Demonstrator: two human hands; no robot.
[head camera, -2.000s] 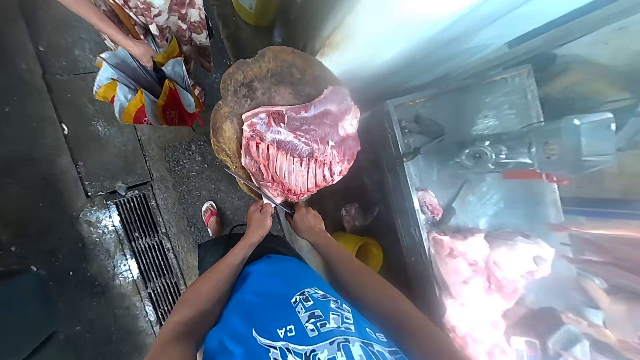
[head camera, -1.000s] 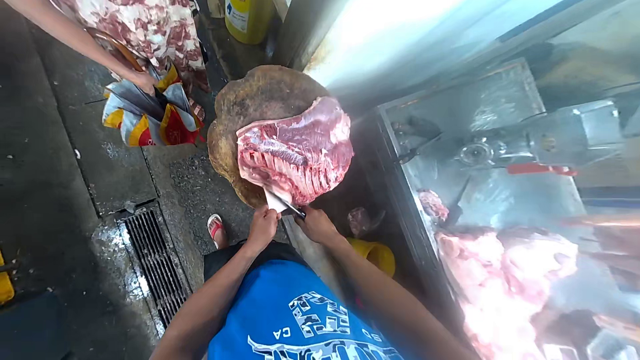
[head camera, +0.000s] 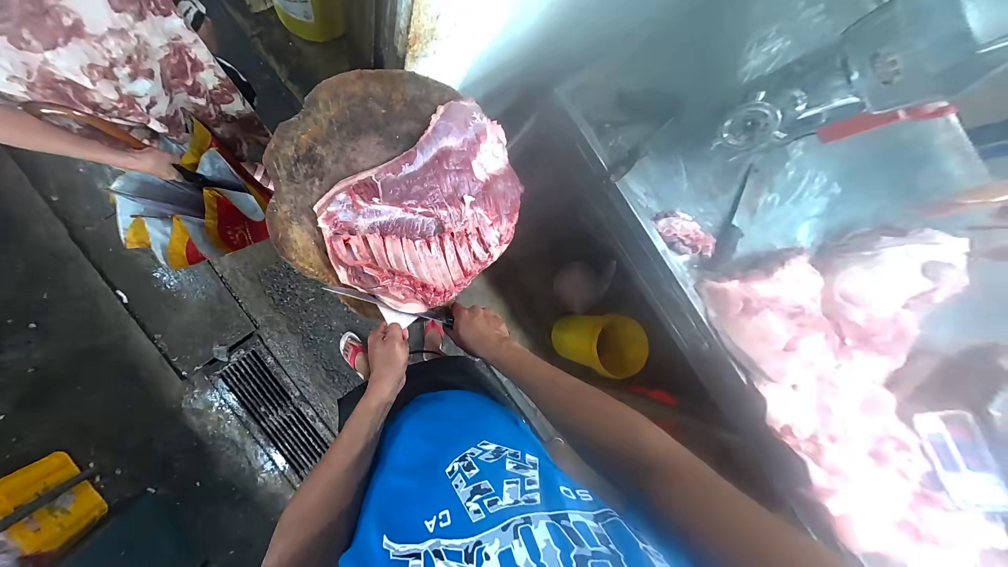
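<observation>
A large slab of raw meat with ribs (head camera: 425, 209) lies on a round wooden chopping block (head camera: 354, 126), its lower edge at the block's near rim. My right hand (head camera: 480, 329) is closed round the handle of a knife (head camera: 366, 297), whose blade points left along the meat's near edge. My left hand (head camera: 387, 346) pinches a pale flap of skin or fat (head camera: 398, 316) just below the blade. The flap hangs at the meat's near edge; whether it is still joined there is hard to tell.
At the left, another person's hand (head camera: 157, 163) holds a colourful bag (head camera: 193, 209). A metal table (head camera: 835, 189) on the right bears pale meat (head camera: 827, 315), a knife (head camera: 736, 209) and a metal appliance. A yellow bucket (head camera: 602, 345) lies below. A floor drain grate (head camera: 276, 405) is at lower left.
The knife blade, crossing the meat's near edge a second ago, now lies below it, pointing left. My left hand stays on the pale flap. The camera view has shifted closer.
</observation>
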